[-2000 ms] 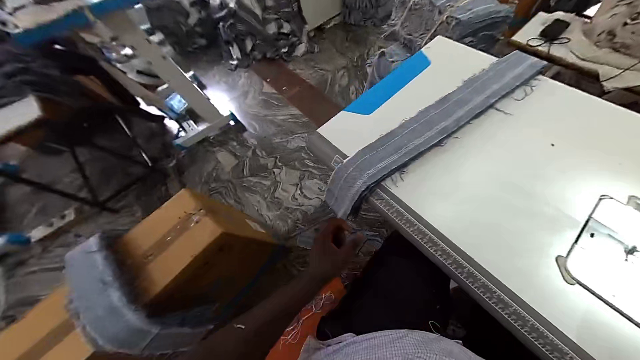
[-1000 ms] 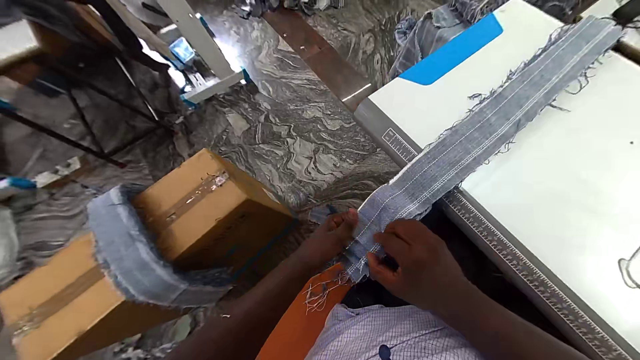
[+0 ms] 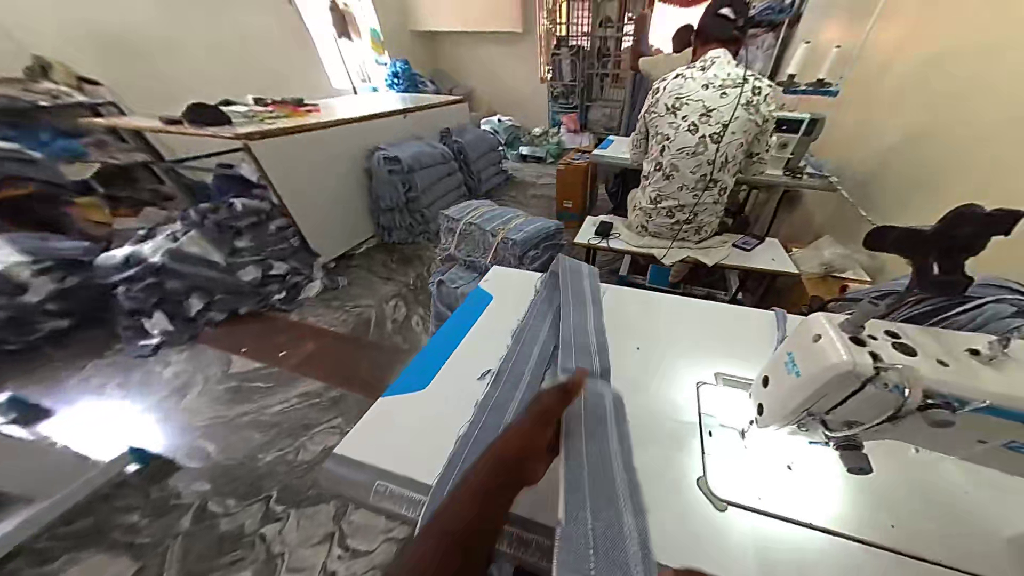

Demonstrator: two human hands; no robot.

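A long grey-blue denim strip (image 3: pixel 602 464) with pale stitch lines and frayed edges lies folded back on itself over the white sewing table (image 3: pixel 656 352), running down past the near edge. My left hand (image 3: pixel 540 432) is closed on the strip's edge near mid-table, its forearm crossing the other layer. Only a sliver of my right hand (image 3: pixel 682 571) shows at the bottom edge, beside the strip's near end; its fingers are hidden. To the right stands a white industrial sewing machine (image 3: pixel 848 376), its lit needle area away from the strip.
A measuring tape (image 3: pixel 524 546) runs along the table's near edge. Tied denim bundles (image 3: pixel 500 232) stand beyond the far left corner. Fabric piles (image 3: pixel 208 264) lie on the floor at left. A person (image 3: pixel 700 144) in a patterned shirt sits ahead at another machine; a second person is farther back.
The view has swung up and right. The strip, laid out in a single length before, is now folded back on itself. My left hand has moved from its near end to over the table.
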